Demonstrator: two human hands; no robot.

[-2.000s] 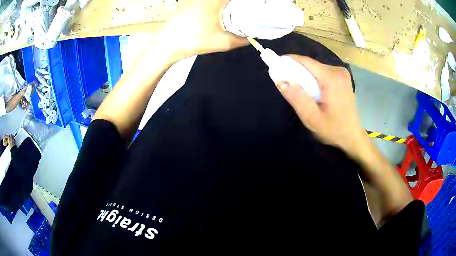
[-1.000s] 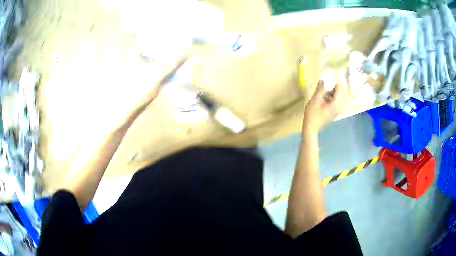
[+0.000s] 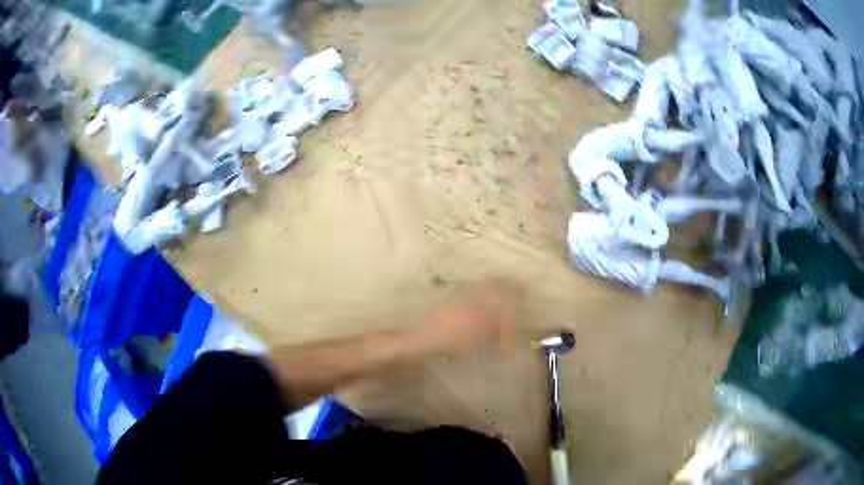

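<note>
My left hand (image 3: 478, 320) is blurred over the middle of the board, just left of a small hammer; whether it holds anything cannot be told. The hammer (image 3: 555, 379) lies with its metallic head toward the far side and its white handle end cut off by the bottom edge. My right hand is not in view. Pale grey-white figurine lower bodies (image 3: 616, 251) lie at the right of the board. White box-shaped inserts (image 3: 327, 83) lie in a loose cluster at the upper left, and more inserts (image 3: 621, 76) lie at the top right.
The brown board (image 3: 351, 256) has dark specks. Legs parts (image 3: 142, 204) lie at the left edge, and a tangled heap (image 3: 758, 104) fills the upper right. Blue crates (image 3: 128, 294) stand at the lower left. A green mat (image 3: 180, 38) shows at the upper left.
The view has swung left over the board. My left hand has left the figurine part it held two seconds ago. My right hand, earlier with the glue bottle, has gone out of view.
</note>
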